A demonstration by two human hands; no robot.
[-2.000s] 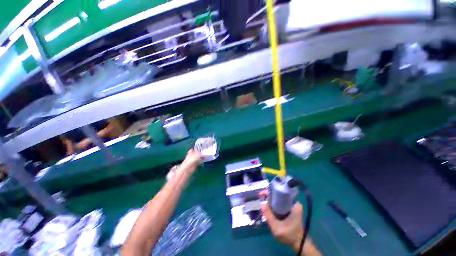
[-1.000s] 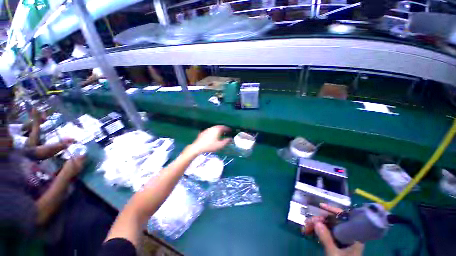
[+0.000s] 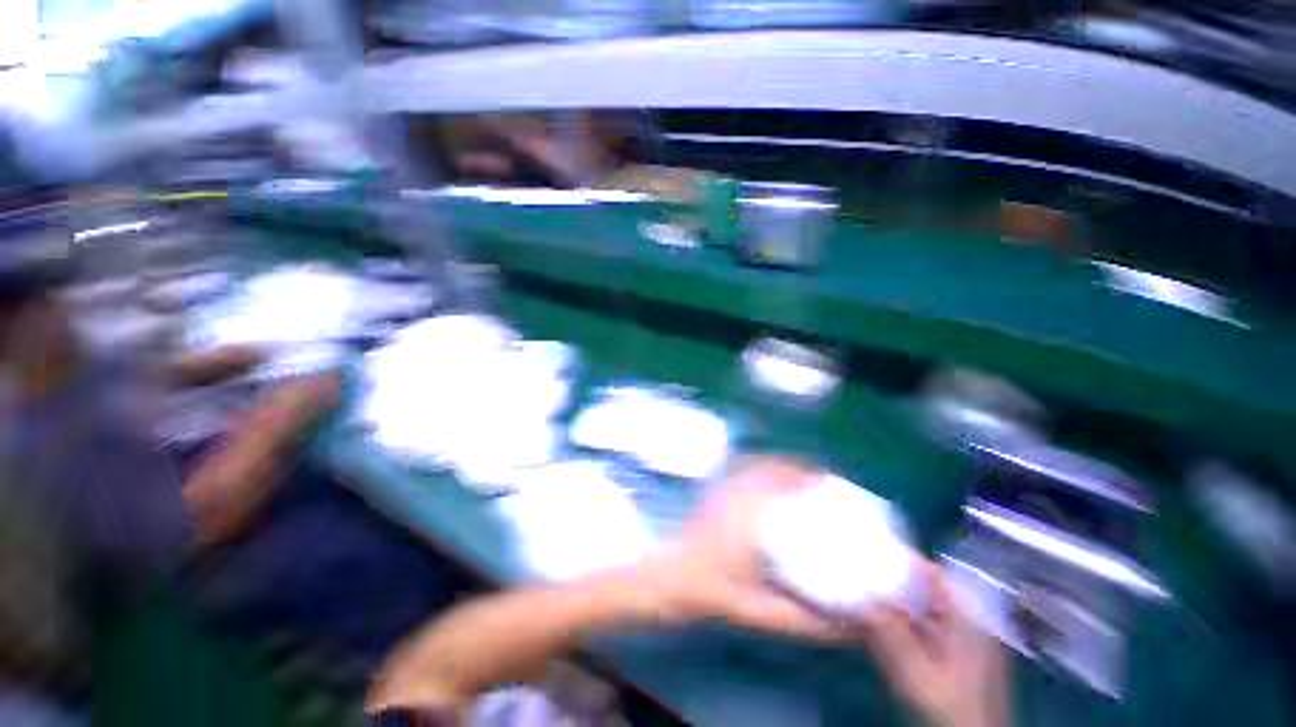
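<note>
The frame is strongly blurred. A white rounded housing (image 3: 839, 544) is held up over the bench, left of the screw feeder. My left hand (image 3: 739, 547) grips it from the left side. My right hand (image 3: 945, 639) is at its lower right edge, with the fingers at the housing; whether it also holds anything else is hidden by blur. The silver and black screw feeder (image 3: 1059, 533) stands to the right of my hands. The screwdriver cannot be made out.
A bright white heap (image 3: 462, 398) lies at left, with white parts (image 3: 654, 429) beside it. Another white unit (image 3: 792, 372) lies beyond my hands. A raised green shelf (image 3: 910, 291) runs behind. At far left, another person's forearm (image 3: 263, 455) reaches over the bench.
The view has swung somewhat. My left hand has come back toward me and now holds a white housing. My right hand has left the feeder front and met it; the grey screwdriver no longer shows.
</note>
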